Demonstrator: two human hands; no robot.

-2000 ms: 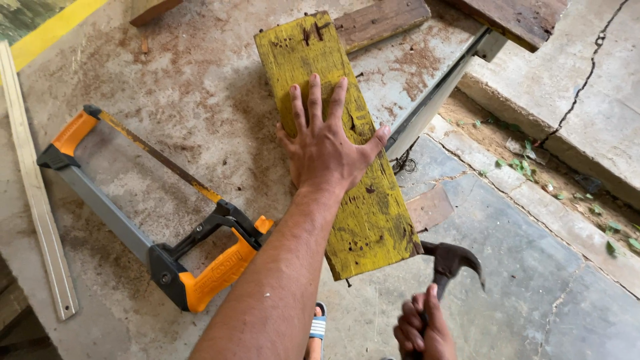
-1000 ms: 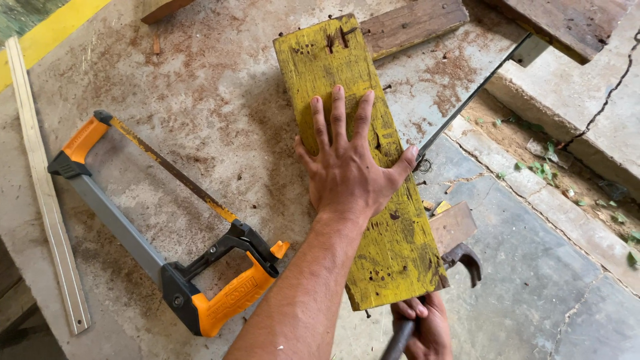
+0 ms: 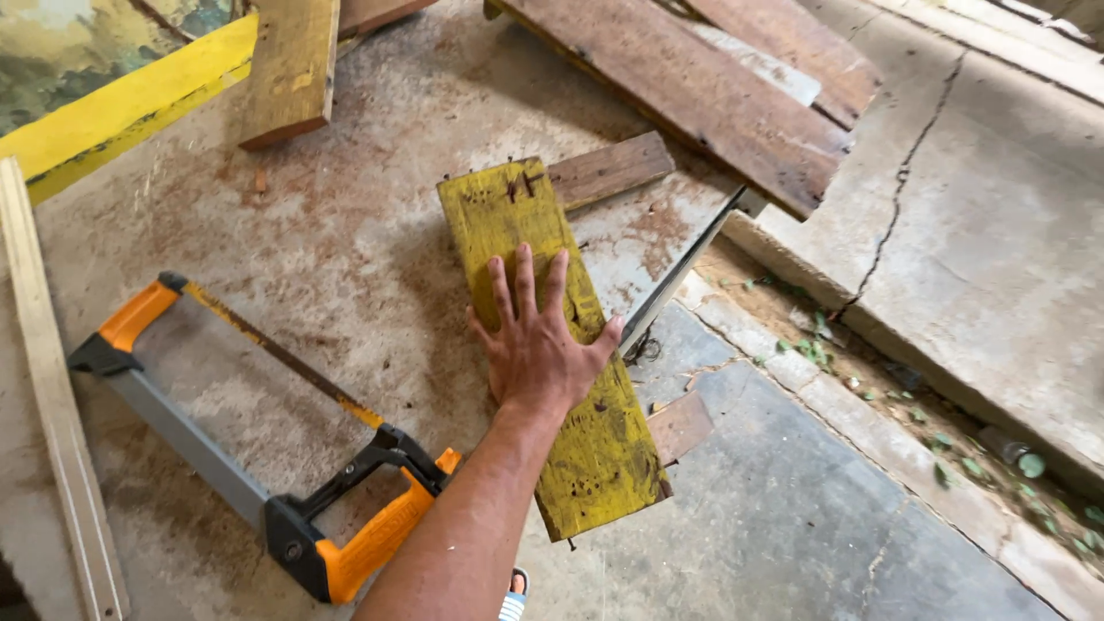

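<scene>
My left hand (image 3: pixel 543 358) lies flat with spread fingers on a yellow-painted wooden board (image 3: pixel 604 457), pressing on its top face. Nails stick out at the board's ends, and its near end juts past the table edge. Under its far end shows a short brown wood piece (image 3: pixel 612 172). Left of my forearm rests a hacksaw (image 3: pixel 185 444) with an orange and black handle, its blade toward the board. My right hand and the claw hammer are out of view.
A thin wooden strip (image 3: pixel 56 405) lies along the left of the worn table (image 3: pixel 362 250). Brown planks (image 3: pixel 690 95) overhang the table's far right corner, and another board (image 3: pixel 293 69) stands at the back by a yellow border. Below is cracked concrete floor (image 3: pixel 776 509) with a raised step.
My right hand and the hammer, seen near and partly under the board's near end a second ago, have left the view. My left hand stays on the board. The view has shifted.
</scene>
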